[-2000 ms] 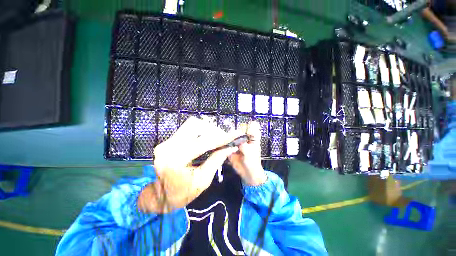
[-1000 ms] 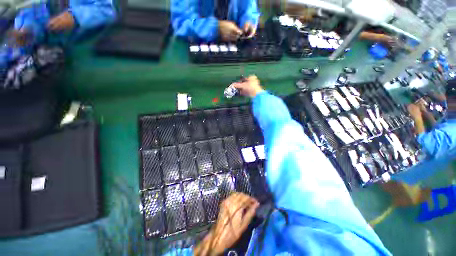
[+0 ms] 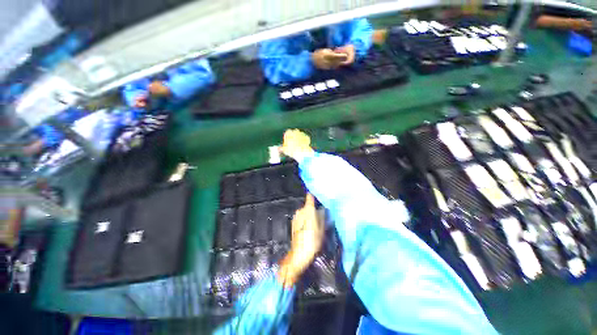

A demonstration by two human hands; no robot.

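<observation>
The black compartment tray (image 3: 258, 211) lies in front of me, with a textured grid of pockets. My right hand (image 3: 296, 144) reaches past its far edge, close beside a small white piece (image 3: 274, 155) on the green mat; whether it touches or holds anything cannot be told. My left hand (image 3: 306, 229) is over the middle of the tray, fingers pointing away from me; blur hides whether it holds something. My right sleeve covers the tray's right part.
Stacked trays with long white pieces (image 3: 486, 184) stand at right. A flat black tray (image 3: 157, 226) with small white squares lies at left. A pale piece (image 3: 386, 140) lies beyond the tray. Workers in blue (image 3: 287, 60) sit opposite, with a tray of white parts (image 3: 366, 82).
The view has turned and shifted. My right hand has moved left along the tray's far side, and the shiny piece at its fingers no longer shows. My left hand has moved forward over the tray.
</observation>
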